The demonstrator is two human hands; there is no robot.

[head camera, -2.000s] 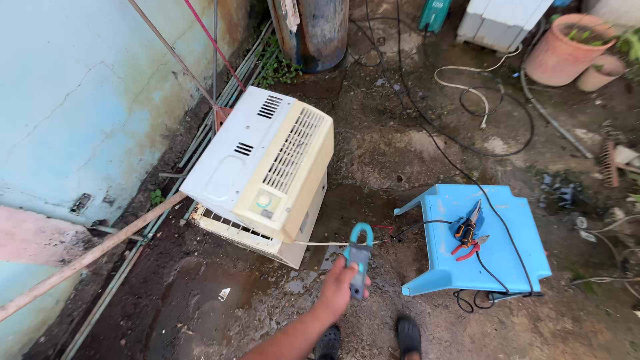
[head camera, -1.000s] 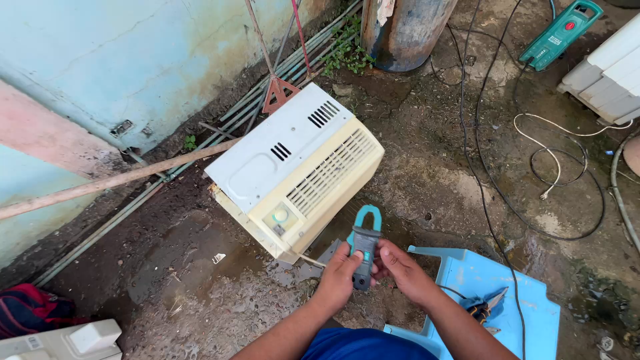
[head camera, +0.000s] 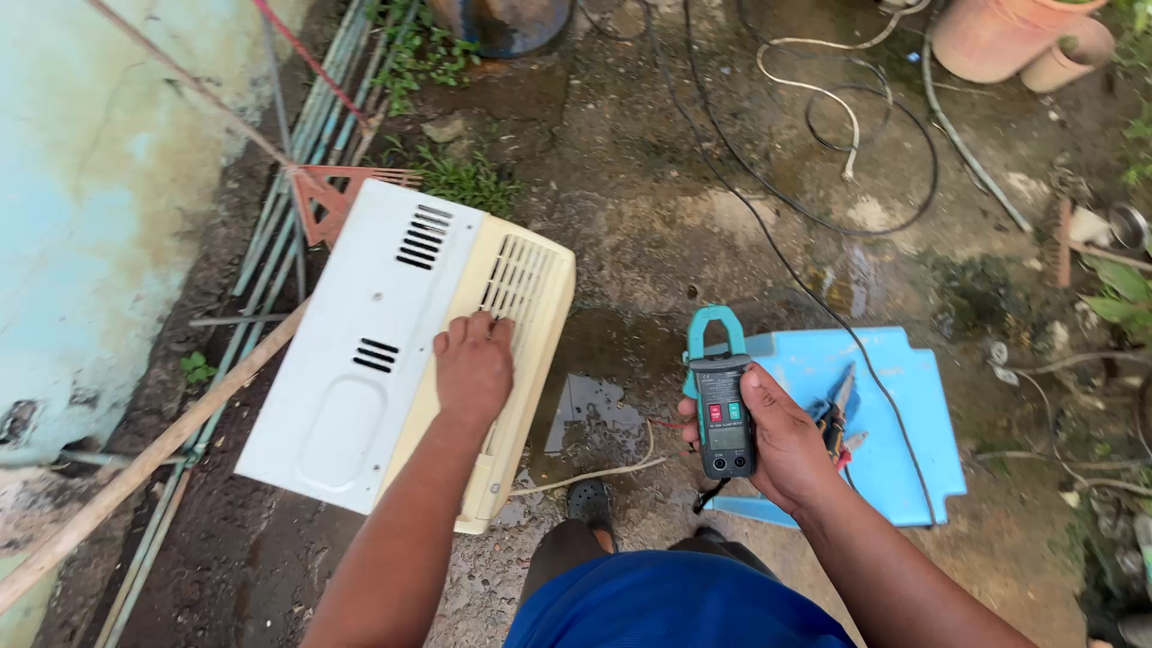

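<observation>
My left hand (head camera: 474,367) rests on the cream front of a window air conditioner (head camera: 360,315), its fingers bent at the edge of the louvred grille (head camera: 525,283); whether they grip it I cannot tell. In my right hand (head camera: 781,432) is a teal and black clamp meter (head camera: 725,405), upright with its jaw closed and its face toward me. A pale power cord (head camera: 594,474) runs from the unit's lower end toward a thin red wire beside my right hand. Pliers (head camera: 839,414) lie on a blue plastic stool (head camera: 900,423), partly behind my right wrist.
A black cable (head camera: 792,270) crosses the wet concrete and the stool. Pipes (head camera: 261,297), a wooden pole (head camera: 162,450) and a red rake head (head camera: 328,202) lie along the wall at left. Clay pots (head camera: 985,40) stand at the upper right, a rusty drum (head camera: 504,22) at the top.
My left hand has left the clamp meter and moved onto the air conditioner's front. The meter, in my left hand a second ago, is now in my right hand.
</observation>
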